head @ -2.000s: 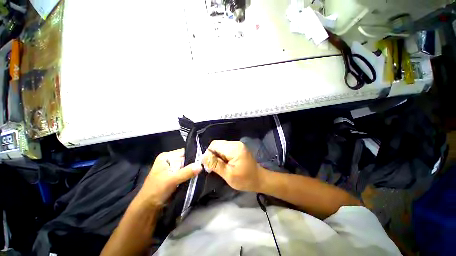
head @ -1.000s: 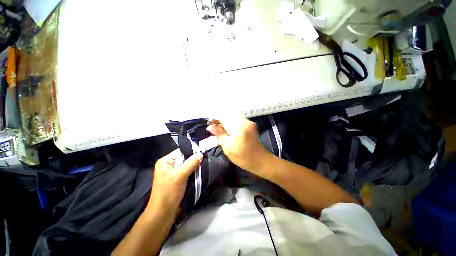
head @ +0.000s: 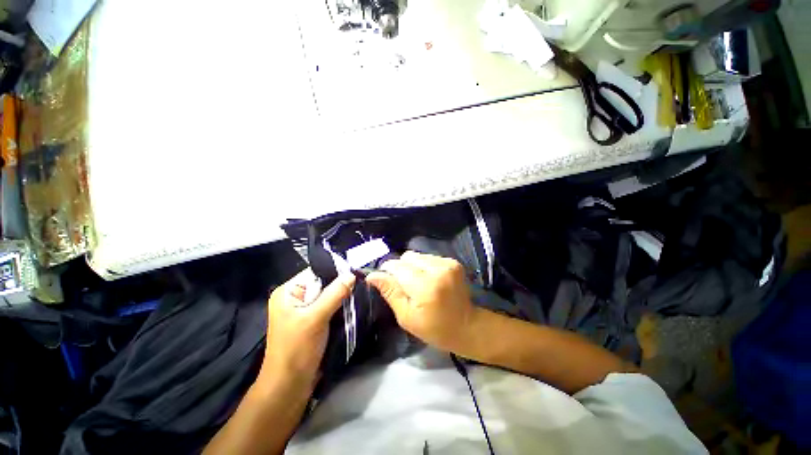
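Note:
A black garment [head: 187, 355] with white-striped tape [head: 483, 242] lies over my lap and up to the table's front edge. My left hand [head: 302, 320] pinches its striped band between thumb and fingers. A small white label [head: 367, 253] shows on the black cloth just beyond my fingertips. My right hand [head: 431, 298] is closed at the cloth beside my left fingertips; a small dark thing shows at its fingertips, too blurred to name.
The white machine table [head: 213, 151] has a worn taped left edge [head: 55, 169]. Black shears [head: 609, 111], white scraps [head: 516, 37] and yellow-packed items [head: 680, 89] lie at right. The machine head [head: 622, 22] is at top right. Dark garments [head: 694, 240] hang below the table.
My right hand reached up to the table edge, then came back down beside my left fingertips. The white label is now exposed on the cloth. My left hand kept its hold.

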